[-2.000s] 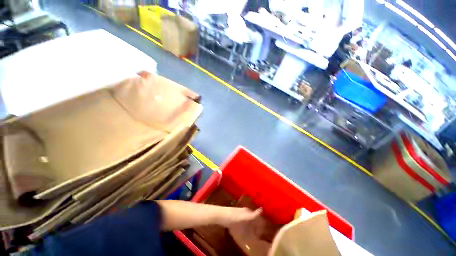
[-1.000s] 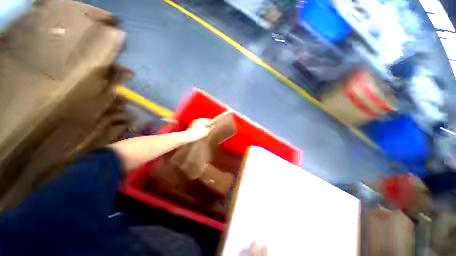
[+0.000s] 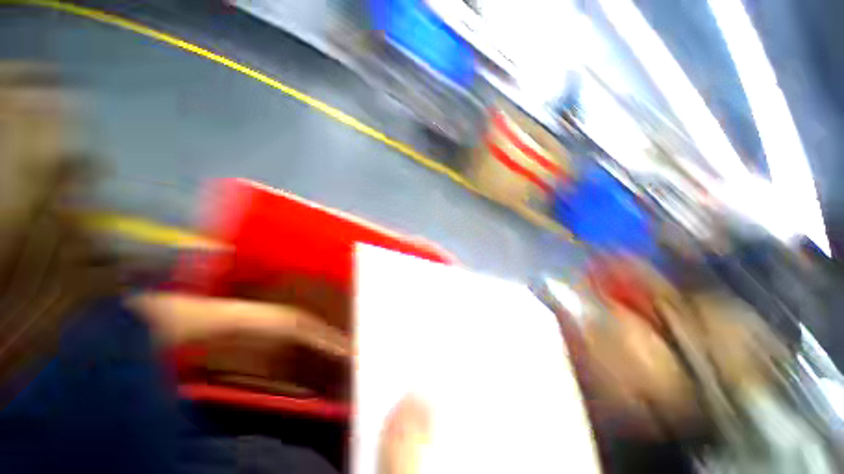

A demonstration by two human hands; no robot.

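The frame is strongly blurred. A red crate [image 3: 296, 236] stands beside the white table [image 3: 472, 352], with dark brown pieces [image 3: 231, 366] inside it. My left hand [image 3: 296, 329] reaches over the crate, its fingertips at the table's left edge; whether it holds anything is too blurred to tell. My right hand [image 3: 407, 435] is partly in view at the bottom, over the white table, washed out and cut off by the frame's edge.
Blurred brown pieces [image 3: 37, 176] are at the far left. Beyond the crate is grey floor with a yellow line [image 3: 278, 85]. A carton with red stripes [image 3: 518, 157], blue containers [image 3: 606, 213] and blurred brown and red items [image 3: 639, 324] are farther right.
The view has swung right, so the crate and table appear farther left. My left hand has lowered from the raised brown piece it held to the table's edge. My right hand shows slightly more.
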